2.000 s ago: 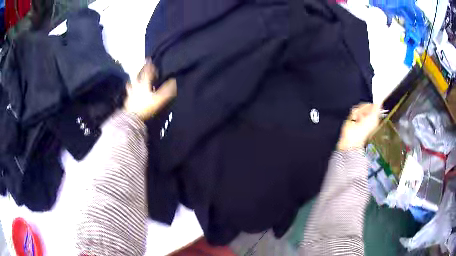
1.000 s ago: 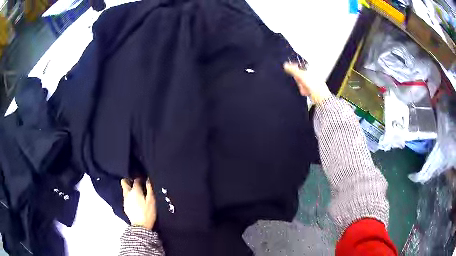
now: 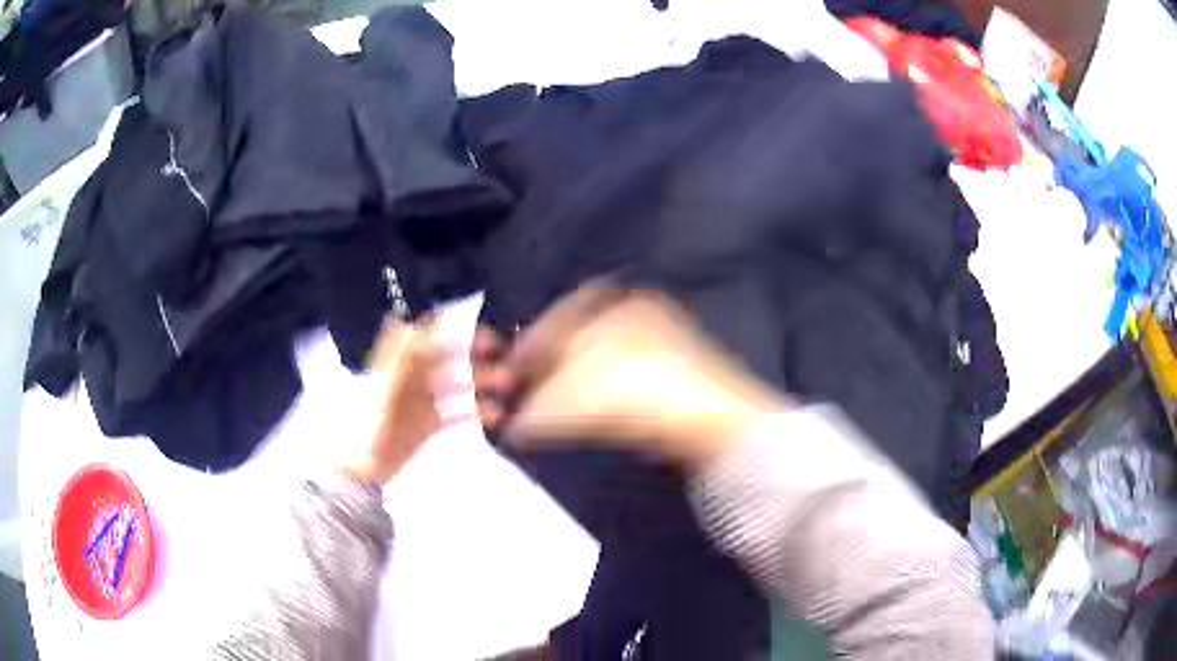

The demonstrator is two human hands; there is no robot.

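Observation:
A dark garment (image 3: 852,284) lies spread on the white table, with its lower part near the front edge. A small shiny spot shows on it at the bottom. My left hand (image 3: 411,394) is blurred over the white table, left of this garment, its fingertips beside the garment's edge. My right hand (image 3: 620,368) is blurred and reaches left across the garment, fingers curled at its left edge. Whether either hand grips cloth, a needle or thread is too blurred to tell.
A second dark garment (image 3: 220,297) with pale thread-like lines lies at the left. A red dish (image 3: 67,549) with a blue V-shaped item (image 3: 116,549) stands at lower left. A red bag (image 3: 955,103) and blue plastic (image 3: 1129,220) lie at upper right. Clear bags (image 3: 1116,484) fill a box at right.
My hands have come close together at the garment's left edge, the right one moving across from the far right. The garment has shifted and is bunched differently. The view has swung, and the red dish shows again.

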